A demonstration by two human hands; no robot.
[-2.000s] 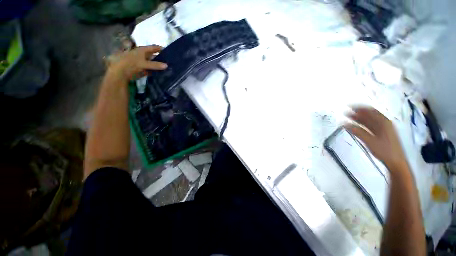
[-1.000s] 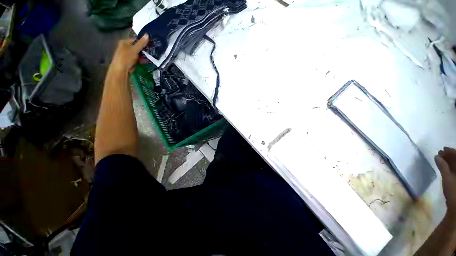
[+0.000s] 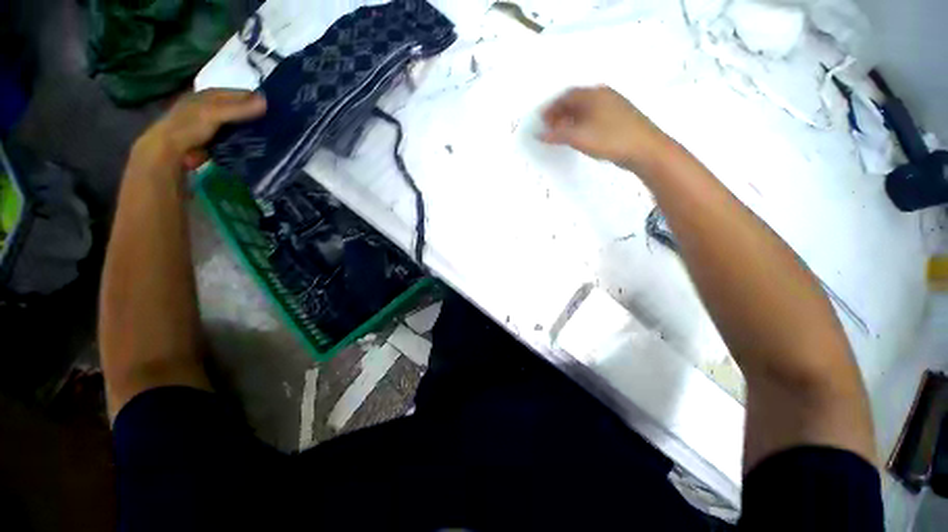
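Observation:
A bundle of navy patterned fabric strips [image 3: 338, 78] lies across the far left corner of the table, with a dark cord [image 3: 410, 187] hanging from it. My left hand [image 3: 213, 116] is shut on the bundle's left end, thumb on top, fingers partly hidden. My right hand [image 3: 587, 120] is over the middle of the table, fingers curled and slightly blurred; whether it holds anything cannot be told. The white interlining stack [image 3: 644, 358] lies along the near edge. My right forearm covers most of the bordered strip, whose dark corner [image 3: 659, 227] shows.
A green crate [image 3: 272, 286] with dark pieces is below the left table edge. White scraps [image 3: 364, 387] lie on the floor. A black-handled tool [image 3: 920, 179], a yellow block [image 3: 939, 273] and a dark rest plate [image 3: 920, 431] are at the right. Crumpled white material [image 3: 769, 26] lies at the back.
My right hand has moved from the right edge to mid-table, and its forearm now covers the bordered strip. My left hand still holds the bundle. The view has shifted.

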